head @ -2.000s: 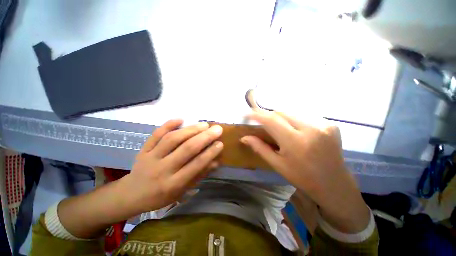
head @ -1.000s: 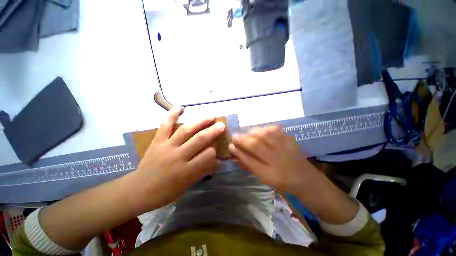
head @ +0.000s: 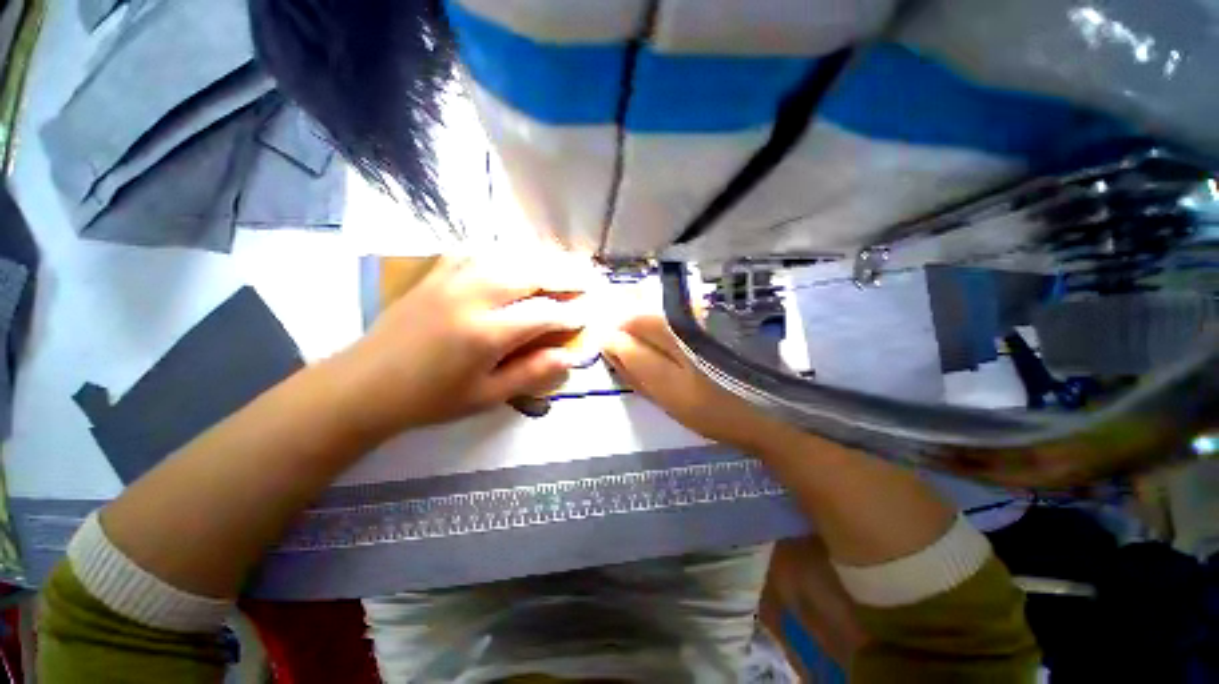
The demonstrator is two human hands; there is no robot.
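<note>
The tan template (head: 405,277) lies on a grey flap piece (head: 373,297), which shows as a thin strip at its left end. My left hand (head: 481,334) lies flat over both and covers most of them. My right hand (head: 658,372) is close beside it, with bent fingertips at the right end of the work, by the presser foot (head: 628,267). Glare hides the fingertips and whatever lies between them. The white machine head (head: 562,147) with its blue band hangs just above the hands.
A dark grey shaped piece (head: 201,381) lies at left, with stacked grey pieces (head: 187,147) behind. A curved metal bar (head: 856,434) crosses above my right forearm. Pale fabric (head: 869,327) and dark-handled scissors (head: 1043,374) are at right. The ruled edge (head: 535,515) runs in front.
The hands have moved the template and grey piece from the ruled front edge up to the needle area. The view has tilted closer to the machine head.
</note>
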